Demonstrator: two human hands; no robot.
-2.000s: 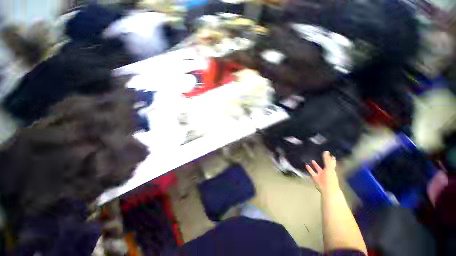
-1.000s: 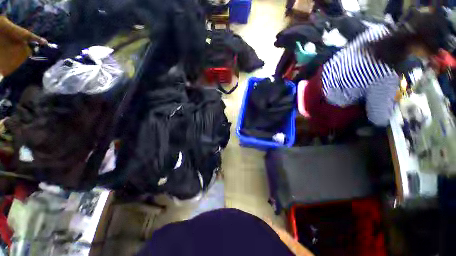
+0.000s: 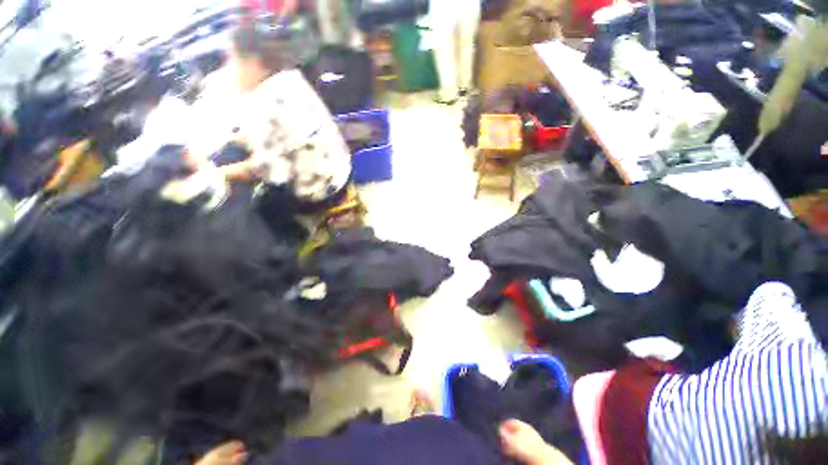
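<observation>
My left hand (image 3: 223, 453) shows only in part at the bottom edge, left of my dark clothing. My right hand (image 3: 527, 441) shows at the bottom edge, right of my dark clothing and in front of a blue crate (image 3: 450, 389) that holds black cloth. Both hands are small, blurred and cut off; nothing shows held in them. A large heap of black garments (image 3: 172, 300) lies to the left, blurred.
A striped-shirted person (image 3: 726, 409) sits close at right. Another person (image 3: 300, 136) sits at upper left. Black garments (image 3: 690, 245) hang over the right table near a sewing machine (image 3: 672, 95). A wooden stool (image 3: 499, 133) and blue crate (image 3: 370, 163) flank the aisle.
The view has moved forward along the aisle. The blue crate and striped-shirted person are now lower and nearer. Both hands show at the bottom; the stool has come into view.
</observation>
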